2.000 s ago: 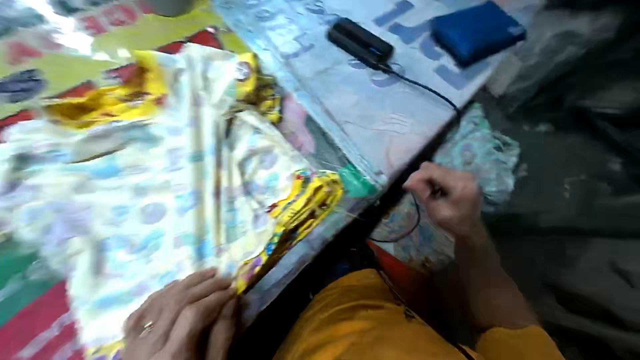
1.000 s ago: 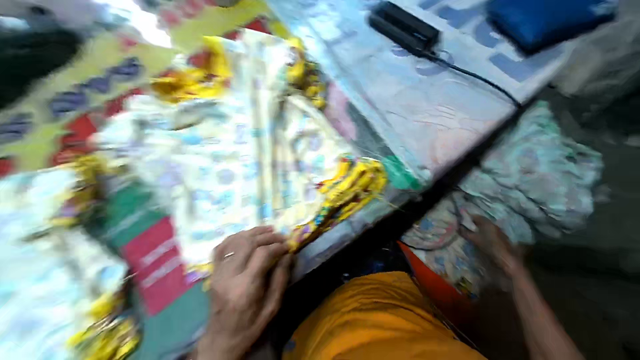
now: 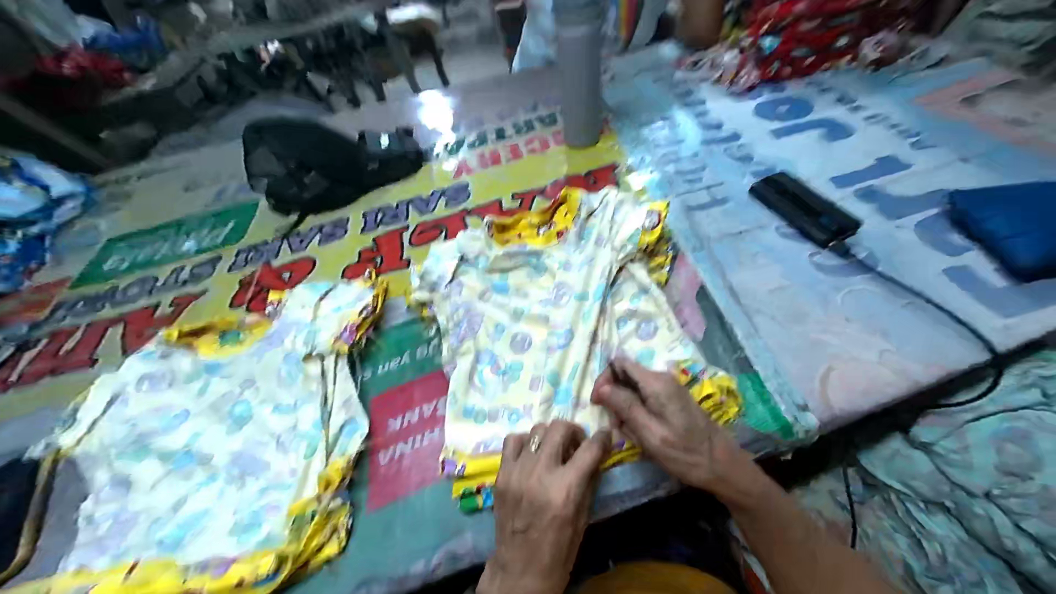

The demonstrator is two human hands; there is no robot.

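Note:
Small pale printed shirts with yellow trim lie in a pile in front of me, their hems stacked toward the table edge. My left hand, with a ring on one finger, rests on the lower hem, fingers bent over the cloth. Just to its right, my right hand is over the lower right part of the pile, thumb and fingertips pinched together; whether cloth or something small is between them is too blurred to tell. A second pile of like shirts lies to the left.
A black power bank with a cable and a blue pouch lie at the right. A grey tumbler and a black bag stand farther back. Pale fabric is heaped below the table's right edge. Printed banners cover the tabletop.
My right hand has come up from beside the fabric below the table edge to the shirt pile. My left hand stays at the hem. The view has tilted up.

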